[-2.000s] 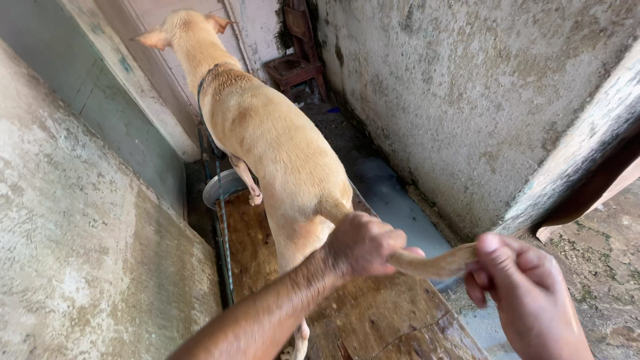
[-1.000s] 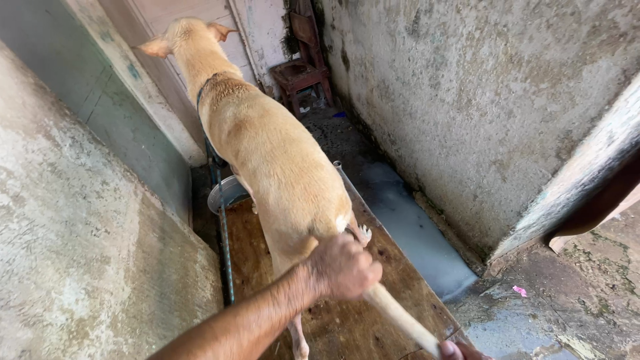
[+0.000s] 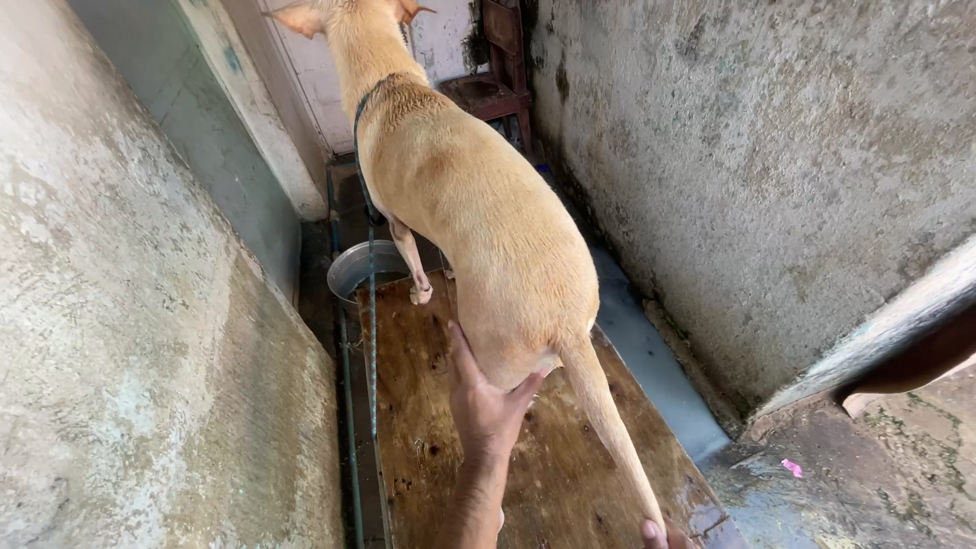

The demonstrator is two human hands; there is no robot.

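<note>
A tan dog (image 3: 488,221) stands on a wet wooden board (image 3: 427,427), facing away from me, with a cord (image 3: 372,305) hanging from around its neck and chest. My left hand (image 3: 488,396) rests against the dog's hind leg below the rump, thumb and fingers spread around it. At the bottom edge my right hand (image 3: 665,535), mostly out of view, pinches the tip of the dog's tail (image 3: 610,419), which is stretched down toward me.
Stained walls (image 3: 762,152) close in on both sides. A metal basin (image 3: 354,267) holding liquid stands left of the board's far end. Behind the dog is a reddish-brown chair (image 3: 488,91). Greyish water (image 3: 656,358) lies along the right wall, and a pink scrap (image 3: 791,467) is on the floor.
My left hand has let go of the tail's base and moved onto the hind leg. My right hand has moved down from mid-view, keeping the tail's end.
</note>
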